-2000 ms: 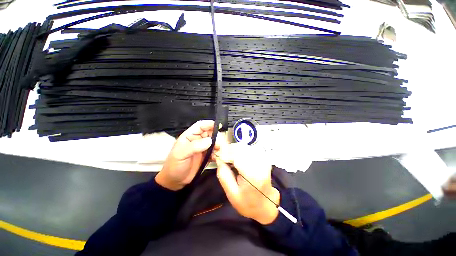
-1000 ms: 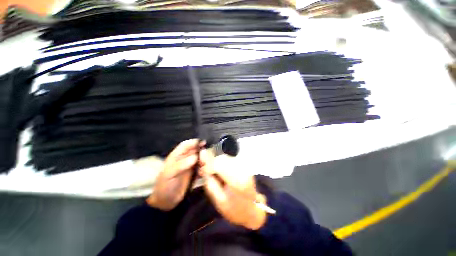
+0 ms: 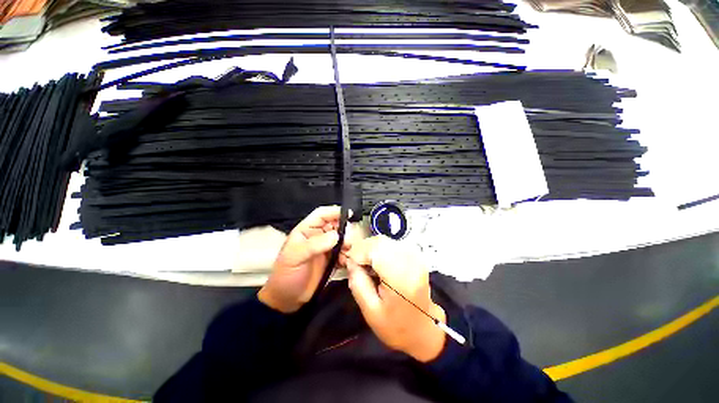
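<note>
My left hand [image 3: 303,256] holds a narrow black leather strap [image 3: 342,126] between thumb and fingers. The strap runs away from me across the pile of punched black straps [image 3: 426,142]. My right hand [image 3: 394,295] is closed on a thin dark applicator [image 3: 411,303] with a whitish far end. The applicator's front end is at the strap near my left fingertips; the fingers hide its tip. A small round pot [image 3: 389,221] with a pale rim and dark contents stands just beyond my right hand.
A white card [image 3: 511,153] lies on the pile's right part. A black cloth-like patch [image 3: 272,207] lies at its near edge. Crumpled black strips [image 3: 142,126] lie upper left. More straps lie at the left [image 3: 35,157] and beyond [image 3: 315,20]. Pale paper [image 3: 264,250] is at the table edge.
The white card, absent two seconds ago, lies on the pile. The view swung and came back. My hands still hold the strap and applicator in much the same pose.
</note>
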